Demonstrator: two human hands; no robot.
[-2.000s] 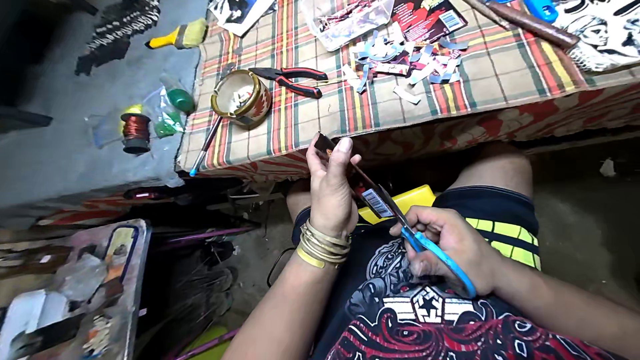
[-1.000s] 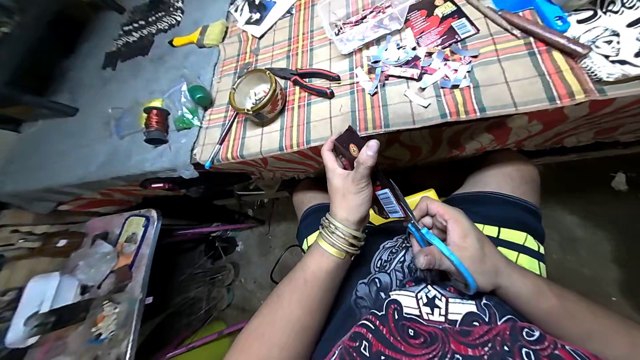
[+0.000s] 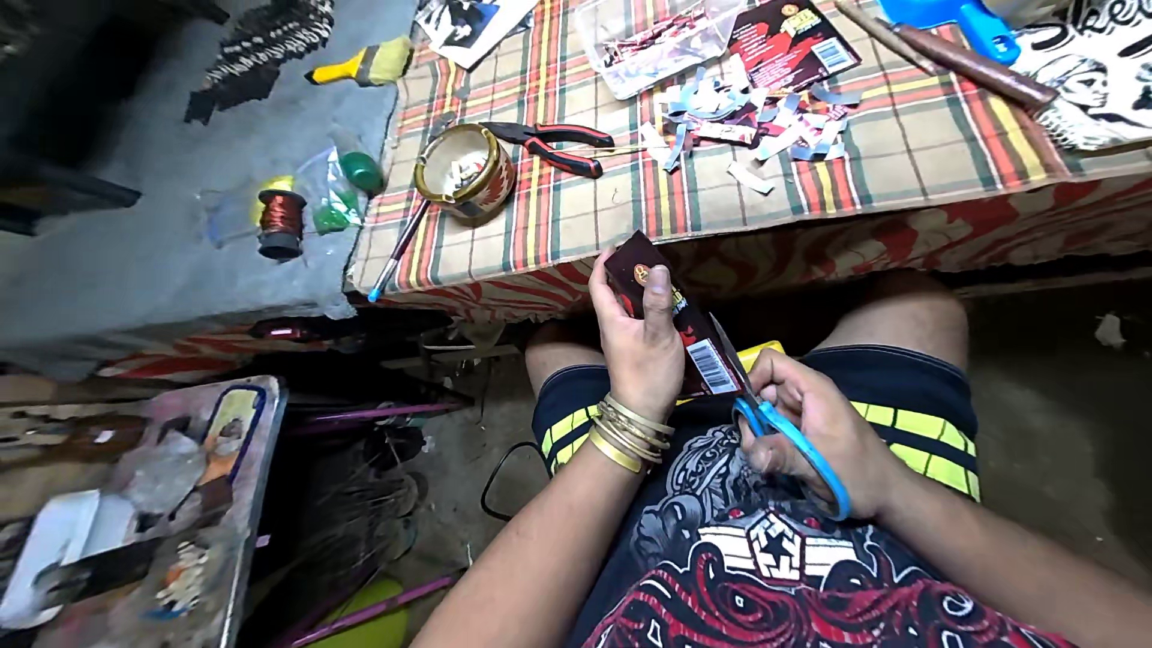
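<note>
My left hand [image 3: 643, 346] grips a dark maroon printed cardboard piece [image 3: 697, 333] by its upper end, thumb on top. Blue-handled scissors [image 3: 801, 450] are in my right hand [image 3: 814, 423], their blades along the right edge of the cardboard, beside its barcode. Whether the blades are parted is hard to tell. On the checked tablecloth above lie cut paper strips [image 3: 765, 121], another dark printed card [image 3: 792, 45] and a clear plastic tub [image 3: 657, 40] holding more strips.
A round pot [image 3: 463, 175] with small white pieces stands near black-and-red pliers [image 3: 553, 144] and a thin brush [image 3: 399, 252]. Left of them are a copper wire spool [image 3: 281, 223] and a yellow-handled paintbrush [image 3: 360, 67]. A cluttered tray [image 3: 261, 477] is at lower left; a brown rod [image 3: 976, 65] lies upper right.
The cardboard has turned in my left hand since two seconds ago, from nearly edge-on to showing its printed face. Both hands keep their hold.
</note>
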